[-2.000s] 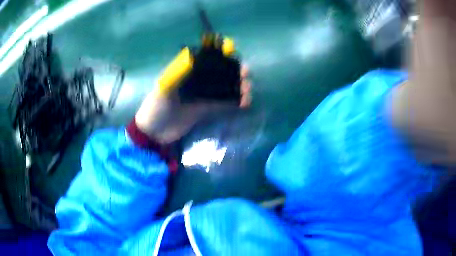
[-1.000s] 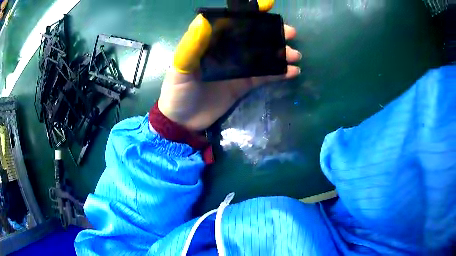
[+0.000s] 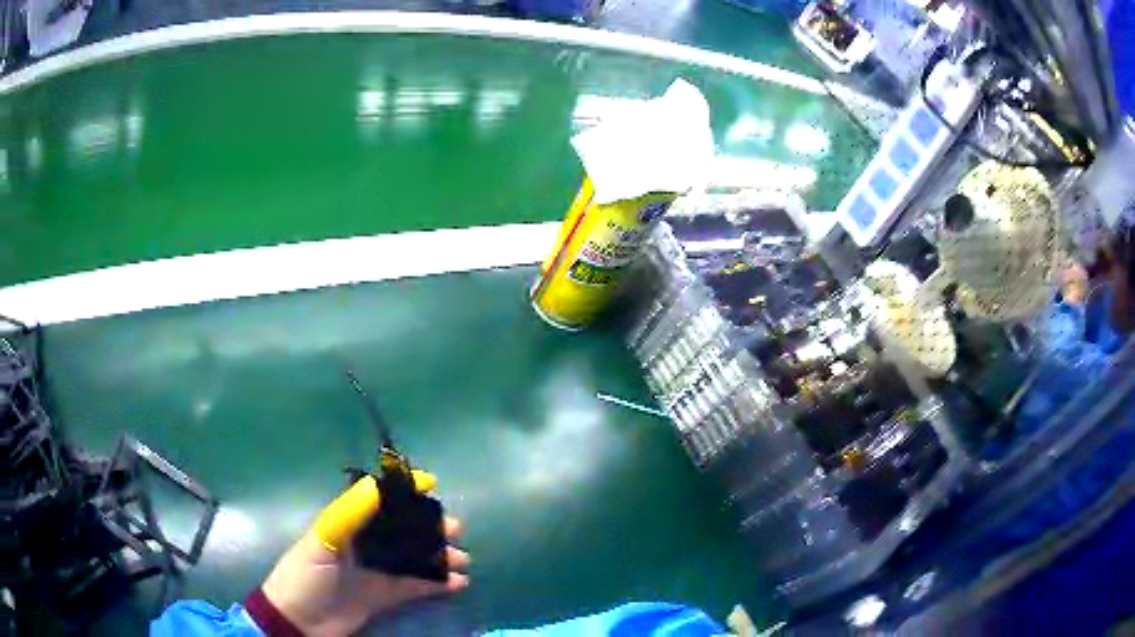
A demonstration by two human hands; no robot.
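Observation:
My left hand (image 3: pixel 330 566) holds a black display module (image 3: pixel 401 533) at the lower left, above the dark green mat. Yellow finger cots cover the thumb and a fingertip. A thin dark flex cable with an amber-gold patch at its base sticks up from the module's far edge. My right hand is not in view; only part of a blue sleeve shows at the bottom edge. A loose heap of thin black frames (image 3: pixel 62 498) lies left of the hand.
A yellow can (image 3: pixel 597 255) with a white wipe (image 3: pixel 647 139) on top stands beyond the hand. Stacked clear blister trays (image 3: pixel 709 373) stand at the right, with a thin white stick (image 3: pixel 629 403) beside them. A power strip (image 3: pixel 902 162), round cream fan (image 3: pixel 1002 243) and blue-clothed person (image 3: pixel 1070 336) are beyond.
The view has swung up and right, bringing in the can, trays and power strip. My left hand still holds the module, now lower in view. The clear film is out of view.

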